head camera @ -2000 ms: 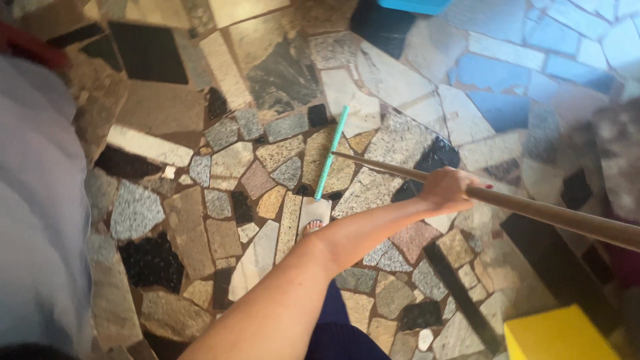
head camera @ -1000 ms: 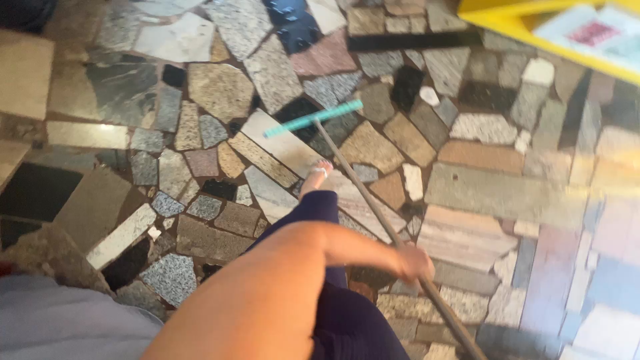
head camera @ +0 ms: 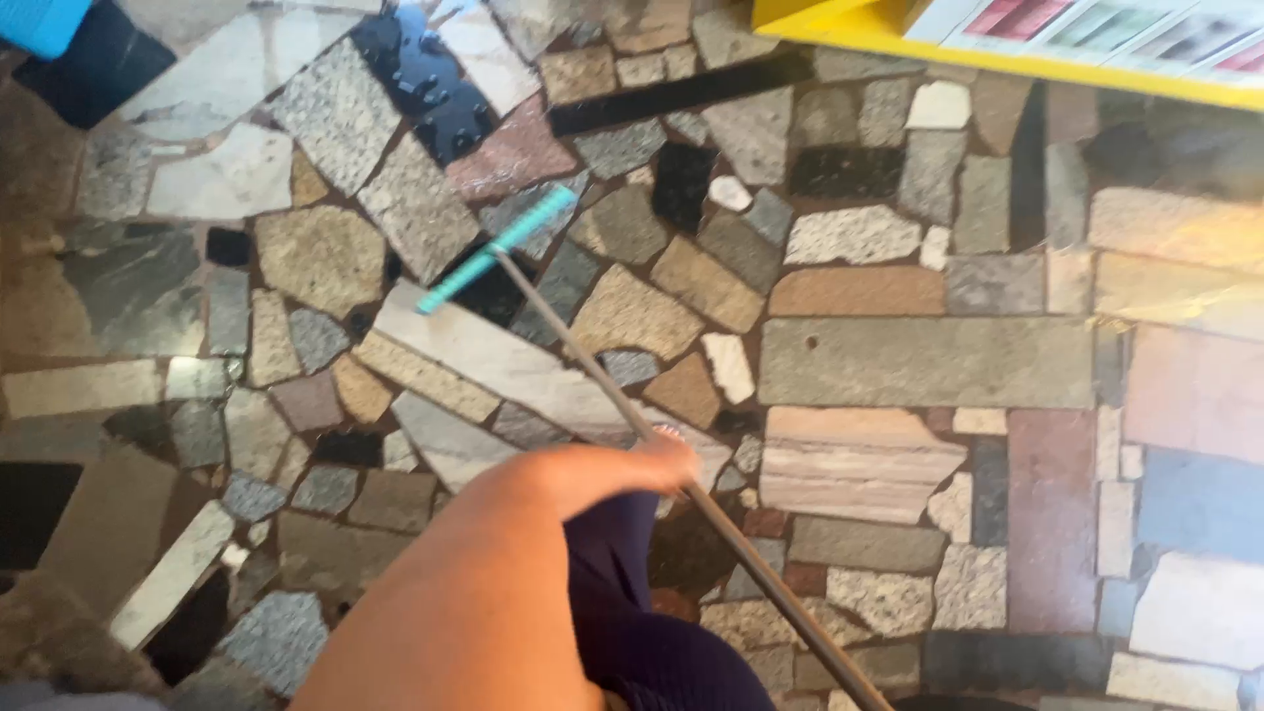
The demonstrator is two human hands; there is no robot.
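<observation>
A floor squeegee with a teal head (head camera: 499,250) and a long wooden handle (head camera: 765,578) slants across the view, from upper left to the bottom edge. My left hand (head camera: 670,464) is closed around the handle near the middle of the view, with the arm reaching in from the bottom. The squeegee head lies over the stone-mosaic floor (head camera: 923,360), where dark and pale stones meet. My right hand is out of view, and so is the far end of the handle.
A yellow container (head camera: 839,22) with several colored packs stands at the upper right. Part of a blue object (head camera: 39,25) shows at the upper left corner. Water drops shine on a dark stone (head camera: 420,79) near the top. My dark-clothed leg (head camera: 632,612) is at bottom center.
The view has shifted strongly. My left hand still holds the handle, and the squeegee head has swung from nearly upright to a slant across the stones, away from my foot.
</observation>
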